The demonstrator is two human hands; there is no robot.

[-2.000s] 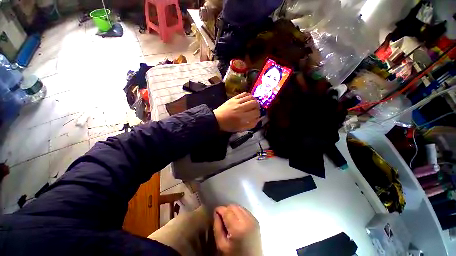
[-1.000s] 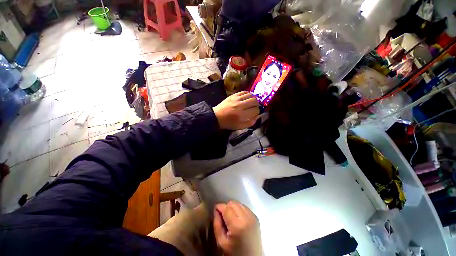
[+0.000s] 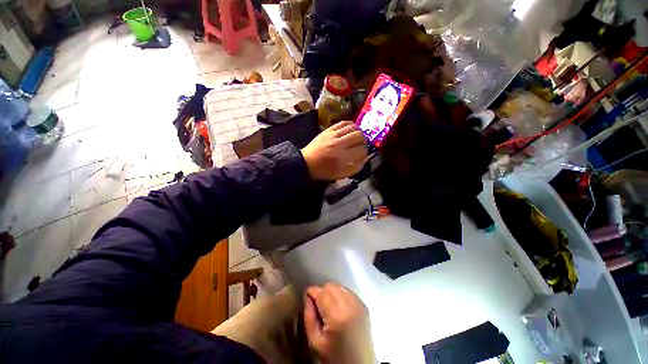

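The smartphone [image 3: 384,110] is tilted up in front of the dark cloth pile [image 3: 437,163], its bright red-edged screen showing a portrait. My left hand [image 3: 337,151], in a dark sleeve, has its fingers closed at the phone's lower left edge; the fingertips are partly hidden. My right hand [image 3: 337,323] is curled into a loose fist at the near edge of the white table, low in the picture, with nothing visible in it. Two flat black cut pieces [image 3: 411,259] [image 3: 467,346] lie on the white table [image 3: 341,263]. Small orange-tipped snips [image 3: 376,212] lie by the pile.
A red-lidded jar [image 3: 334,99] stands left of the phone. Dark folded pieces [image 3: 288,135] lie on the checked cloth [image 3: 231,110]. Yellow-black cloth [image 3: 536,238] lies in the right trough, near thread spools [image 3: 607,232]. A wooden stool [image 3: 206,284], red stool [image 3: 229,25] and green bucket [image 3: 140,25] stand left.
The view has shifted slightly, so most things sit a little higher in the picture. My left hand stays at the phone and my right hand stays curled.
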